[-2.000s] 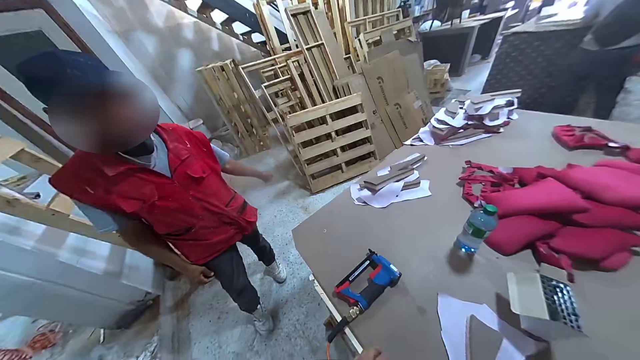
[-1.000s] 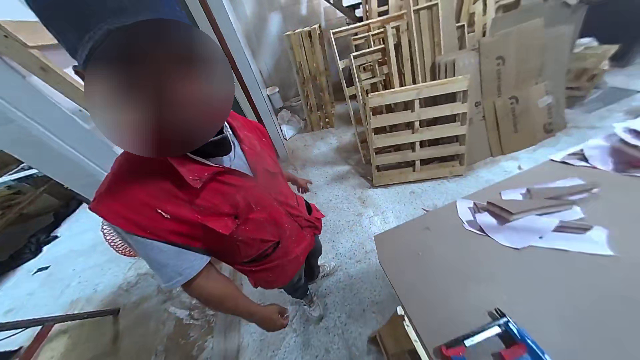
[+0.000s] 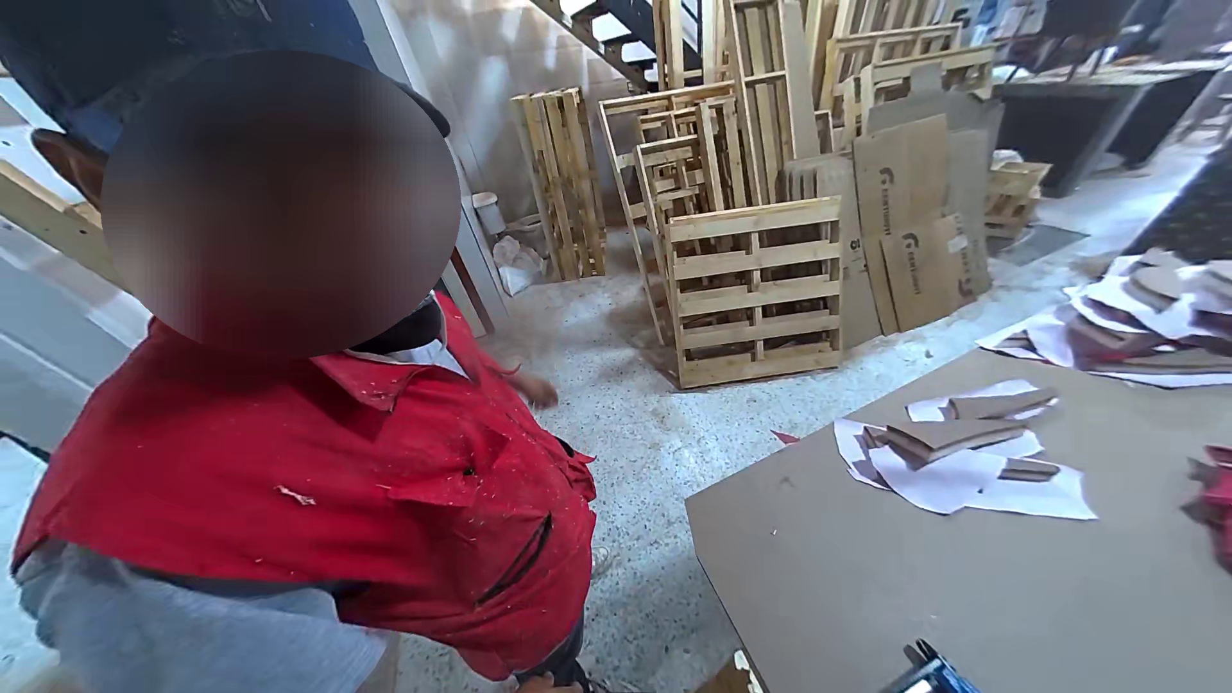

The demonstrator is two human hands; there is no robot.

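Neither of my own hands can be made out. A person in a red vest (image 3: 289, 481) and a dark cap stands close on the left. One hand of that person (image 3: 539, 393) hangs beyond the vest; a bit of another hand (image 3: 549, 683) at the bottom edge seems to be theirs too. On the table (image 3: 828, 568) at the right lie white sheets (image 3: 938, 481) with folded brown pieces (image 3: 948, 438) on them. Part of a blue and black nail or staple gun (image 3: 929, 671) shows at the bottom edge. Red padded material (image 3: 1220, 500) is cut off at the right.
Wooden frames and a slatted pallet-like frame (image 3: 756, 289) lean near the wall, beside flattened cardboard (image 3: 914, 231). A larger heap of white sheets and brown pieces (image 3: 1145, 322) lies at the table's far right. The table corner juts toward the person. Dark tables stand farther back.
The person in the red vest has come much closer. My view has swung left, so the bottle and the box on the table have gone out of view.
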